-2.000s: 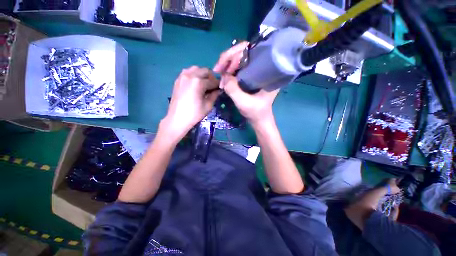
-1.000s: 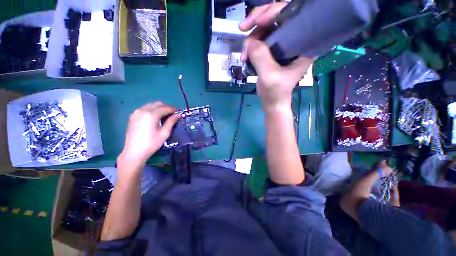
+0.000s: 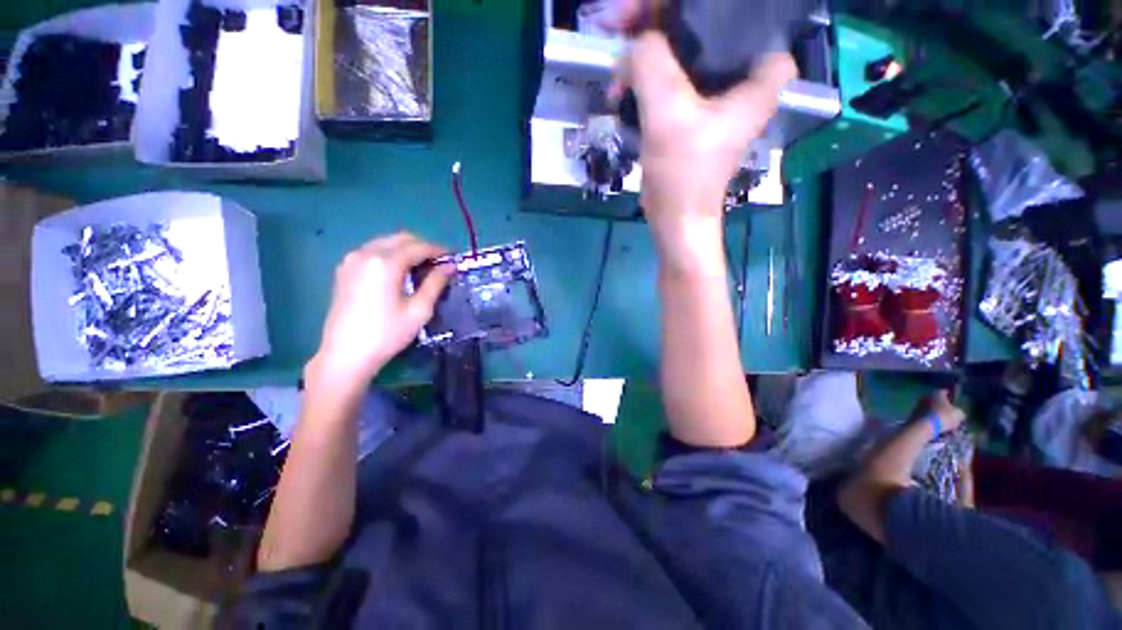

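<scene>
A flat black device housing (image 3: 498,302) lies at the bench's front edge, its inner parts showing. Its black handle (image 3: 461,388) points toward my body, and a red lead wire (image 3: 463,209) sticks up from its far side. My left hand (image 3: 379,295) grips the housing's left edge with thumb and fingers. My right hand (image 3: 695,123) is raised over the screw feeders and holds the dark electric screwdriver (image 3: 744,43), which is blurred and cut off by the top edge. The screwdriver's bit is hidden.
A white tray of metal parts (image 3: 246,289) stands left. White parts boxes (image 3: 314,154) and a yellow-brown box (image 3: 375,123) are behind it. Screw feeders (image 3: 554,160) stand ahead. A black tray with red coils (image 3: 904,222) and another person's arm (image 3: 898,462) are at right. An open carton (image 3: 154,566) is below left.
My right hand and the screwdriver have moved from over the work up and away to the feeders. The housing, earlier mostly covered, now shows, with my left hand on its left edge.
</scene>
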